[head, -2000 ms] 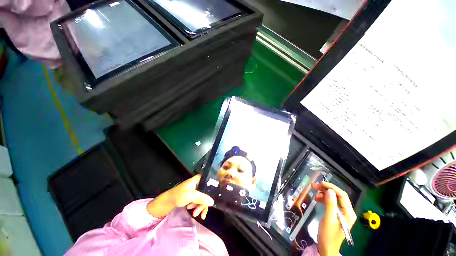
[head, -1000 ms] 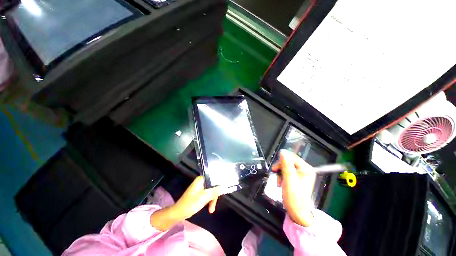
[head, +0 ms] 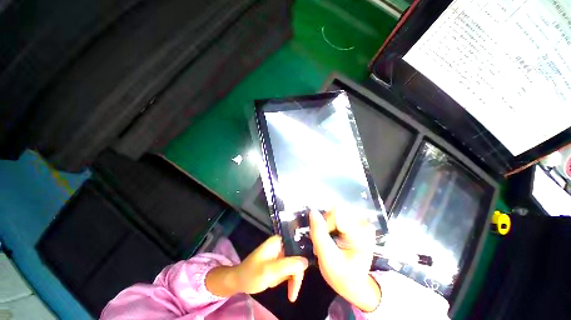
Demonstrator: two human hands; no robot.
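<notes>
A black-framed tablet [head: 316,156] with a bright, glaring screen is held tilted above the tray. My left hand [head: 260,272] grips its lower left corner. My right hand [head: 344,256] is over the lower part of its screen, fingertips at the glass. A thin stick [head: 397,255] with a dark end sticks out to the right of my right hand. The foam tray [head: 410,115] lies underneath, its left pocket partly hidden by the held tablet. A second tablet [head: 438,206] lies in the right pocket, with strong glare on its lower part.
A dark tray stack [head: 206,69] stands at the upper left, more black trays [head: 113,231] at the lower left. An instruction board with a white sheet [head: 494,69] leans at the upper right. A yellow object [head: 501,222] and a dark stack [head: 538,269] are at the right. The bench [head: 238,119] is green.
The held tablet's face picture has given way to glare. My right hand has moved left from the tray's tablet onto the held tablet's lower screen. The view has shifted and come closer.
</notes>
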